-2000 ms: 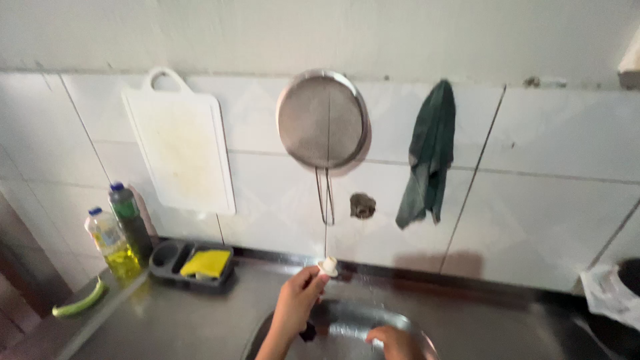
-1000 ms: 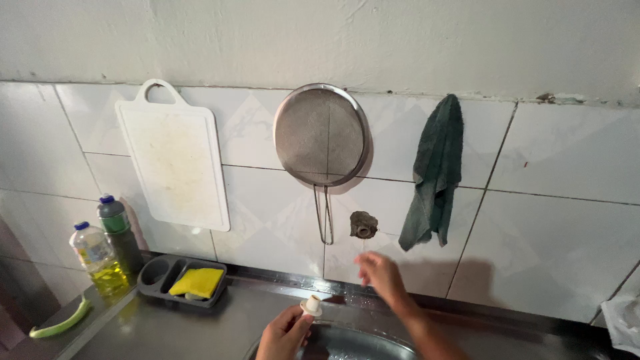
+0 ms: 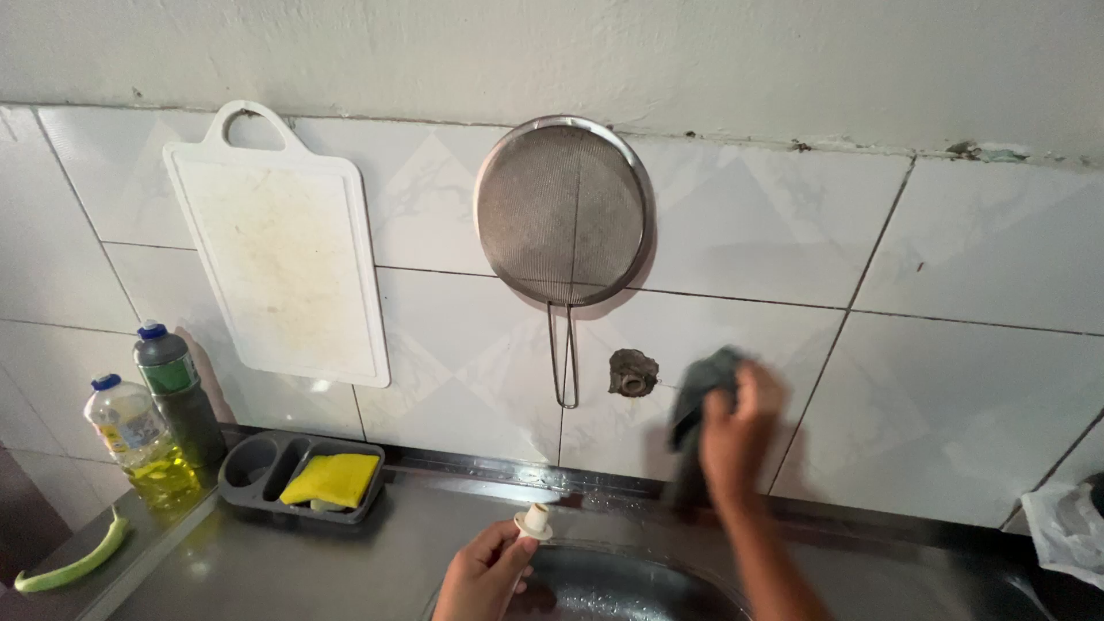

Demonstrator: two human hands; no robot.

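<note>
Between the thumb and fingers of my left hand (image 3: 490, 565) is a small white plastic fitting with a flange (image 3: 535, 522), held upright over the near side of the sink basin (image 3: 638, 586). My right hand (image 3: 746, 423) grips a dark green cloth (image 3: 707, 388), slightly blurred, in front of the tiled wall. To the left of that cloth, a pipe opening (image 3: 634, 385) sits in a rough hole in the tiles. The lower part of the cloth hangs below my fingers.
A mesh strainer (image 3: 562, 211) and a white cutting board (image 3: 280, 267) hang on the wall. A grey caddy (image 3: 302, 509) holds a yellow sponge (image 3: 332, 479). Two bottles (image 3: 177, 388) and a green vegetable pod (image 3: 78, 561) stand or lie at left. A white plastic bag (image 3: 1065, 535) is at right.
My right hand has moved up and right from near the pipe opening and taken hold of the green cloth, which hung on the wall before. My left hand still holds the white fitting.
</note>
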